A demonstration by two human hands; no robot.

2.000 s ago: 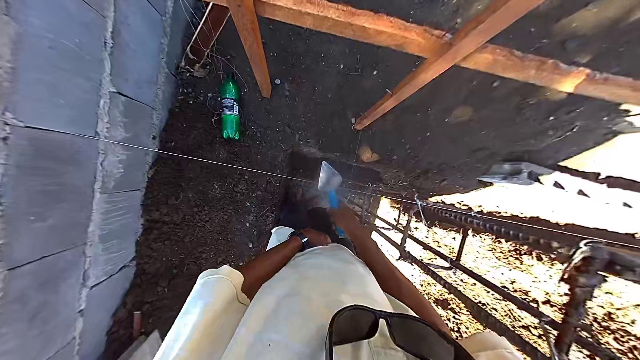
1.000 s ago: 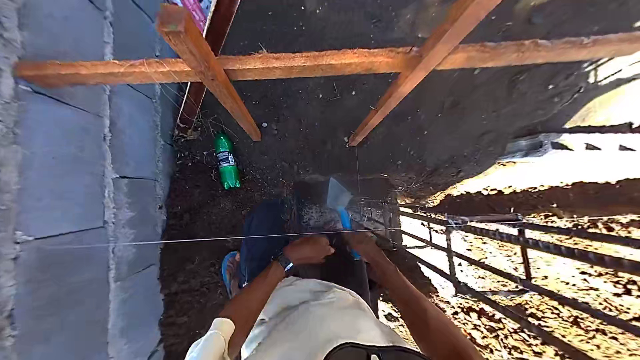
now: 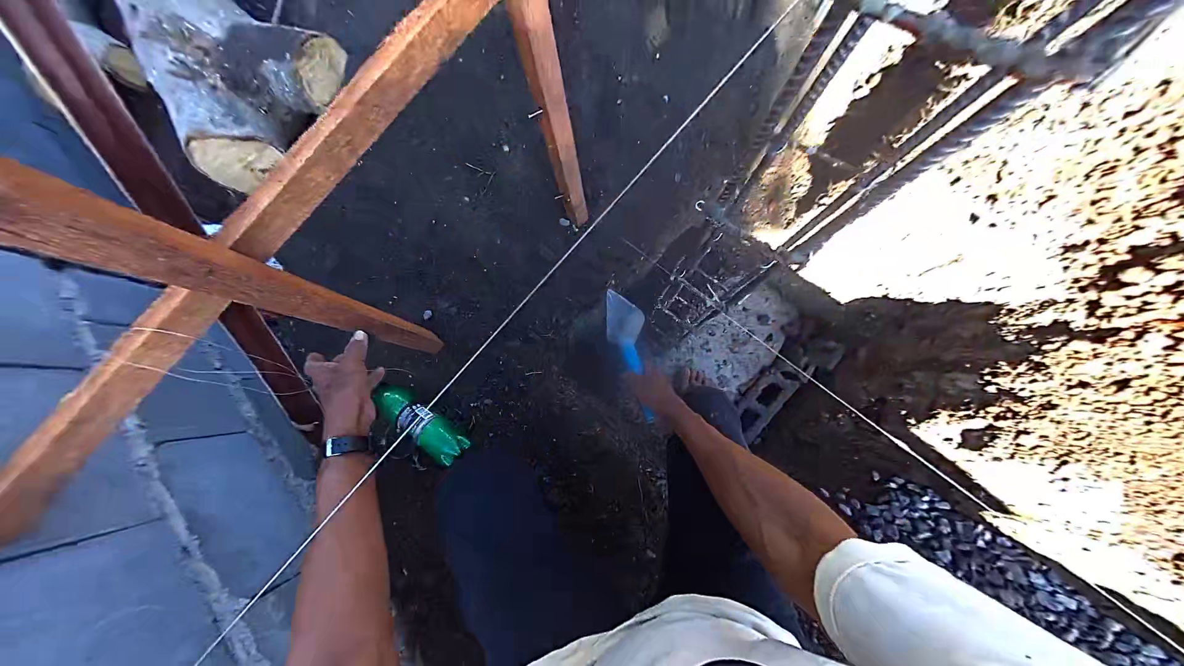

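My left hand (image 3: 344,384), with a dark watch on the wrist, has its fingers apart beside the tip of an orange-brown timber brace (image 3: 305,294). It looks empty; contact with the timber cannot be made out. Just right of it a green plastic bottle (image 3: 421,425) lies on the dark soil. My right hand (image 3: 653,387), slightly blurred, grips the blue handle of a trowel (image 3: 625,319), whose metal blade points up the view. A taut white string (image 3: 555,268) crosses the view between my hands.
At the left stands a concrete block wall (image 3: 208,481); cut logs (image 3: 250,102) lie beyond a dark red metal beam (image 3: 139,176). Steel rebar (image 3: 819,102) runs at the upper right. A hollow concrete block (image 3: 772,398) and gravel (image 3: 971,555) are at the right. Another string crosses there.
My left hand has moved away from my right hand to the left, near the bottle and timber. The trowel stays in my right hand. The view has turned strongly.
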